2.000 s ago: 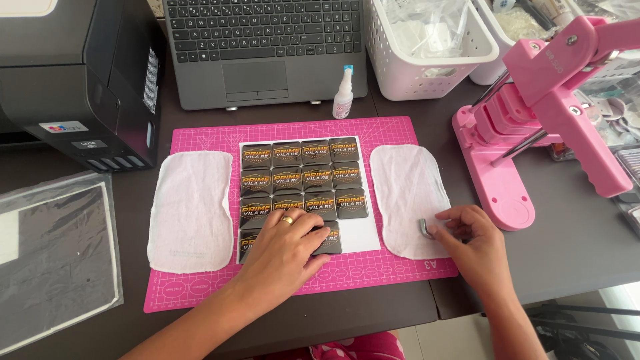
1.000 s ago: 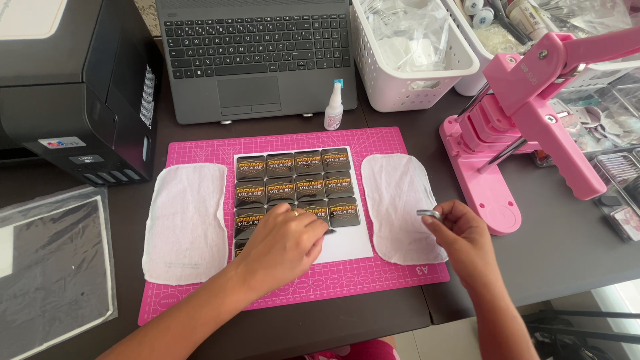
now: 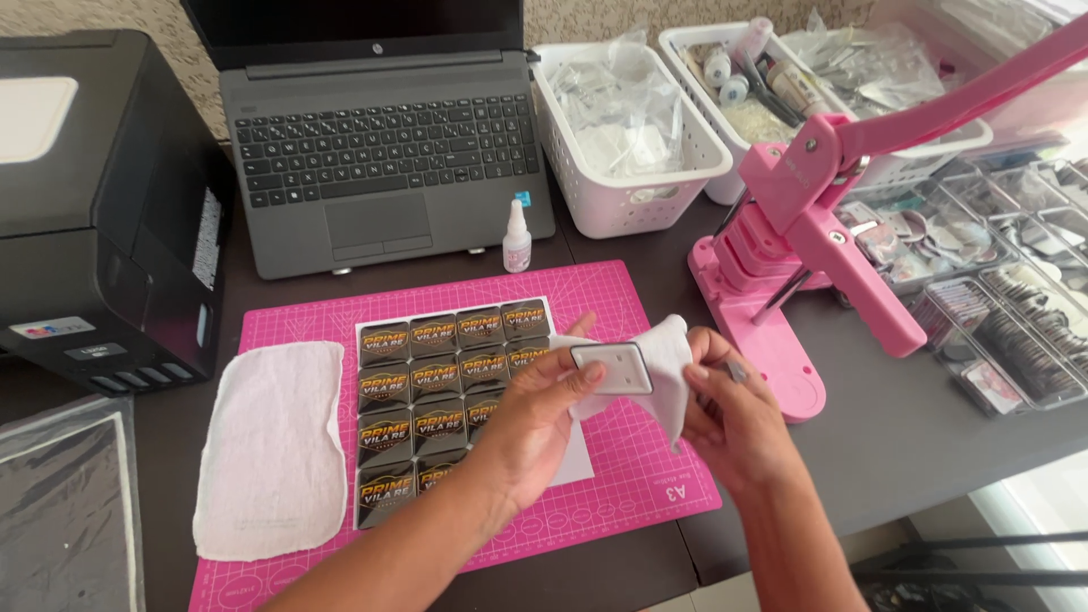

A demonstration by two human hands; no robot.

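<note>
My left hand (image 3: 535, 416) grips a small square badge (image 3: 614, 369) by its left side; its white back with dark rim faces up. Behind and beside it my right hand (image 3: 733, 399) pinches a white cloth (image 3: 667, 365), which touches the badge, and also keeps a small metal piece (image 3: 736, 371) between its fingers. Below, rows of black square badges (image 3: 439, 376) with orange and white print lie on a white sheet (image 3: 582, 455) on the pink cutting mat (image 3: 612, 544). Some badges are hidden by my left hand. Another white cloth (image 3: 272, 450) lies flat at the mat's left.
A dropper bottle (image 3: 517, 242) stands between the mat and the laptop (image 3: 382, 153). White baskets (image 3: 637, 200) and a pink press (image 3: 782, 246) stand at the right, beside clear trays (image 3: 994, 340) of parts. A black printer (image 3: 110, 221) and a plastic-wrapped sheet (image 3: 72, 501) are at the left.
My left hand has risen from the rows with a badge. The right cloth, flat on the mat before, is lifted in my right hand. The view has shifted.
</note>
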